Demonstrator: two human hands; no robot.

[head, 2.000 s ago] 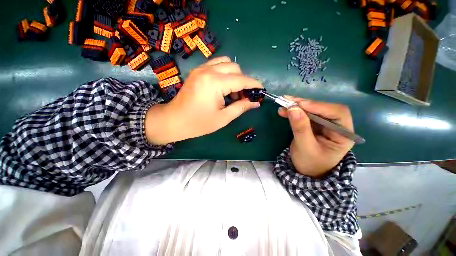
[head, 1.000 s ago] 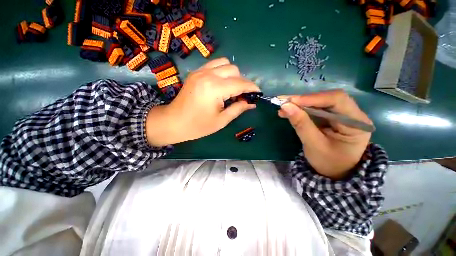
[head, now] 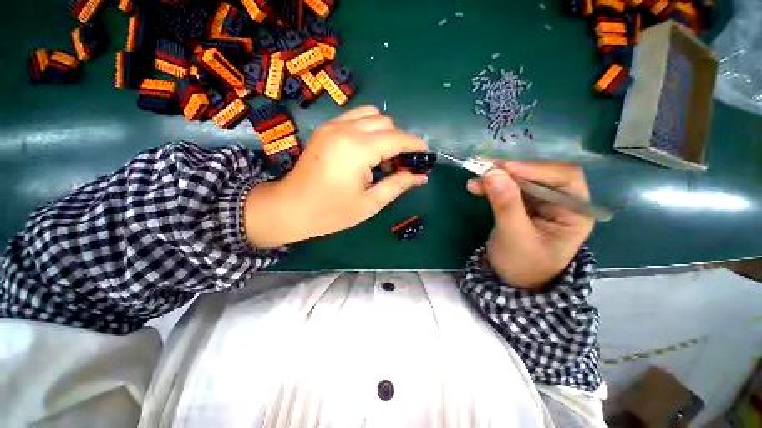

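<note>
My left hand (head: 338, 175) holds a black connector housing (head: 415, 161) between thumb and fingers, its end pointing right. My right hand (head: 535, 213) holds slim metal tweezers (head: 551, 196) with a pale band near the fingers. The tweezers' tips are close to the right end of the housing; whether they touch it or hold a pin is too small to tell. A single housing (head: 407, 227) lies alone below my left fingertips. A loose pile of tiny grey pins (head: 502, 99) lies beyond my right hand.
A large heap of black-and-orange housings (head: 221, 67) lies at the upper left, another heap (head: 612, 38) at the upper right. Beside it stand an open tan box (head: 643, 104) with grey pins and a clear plastic bag (head: 742, 63). The green bench's front edge runs below my hands.
My right hand has moved a little left and the tweezers have tilted. The pin pile, box and right heap appear slightly further left in view. My left hand still holds the housing.
</note>
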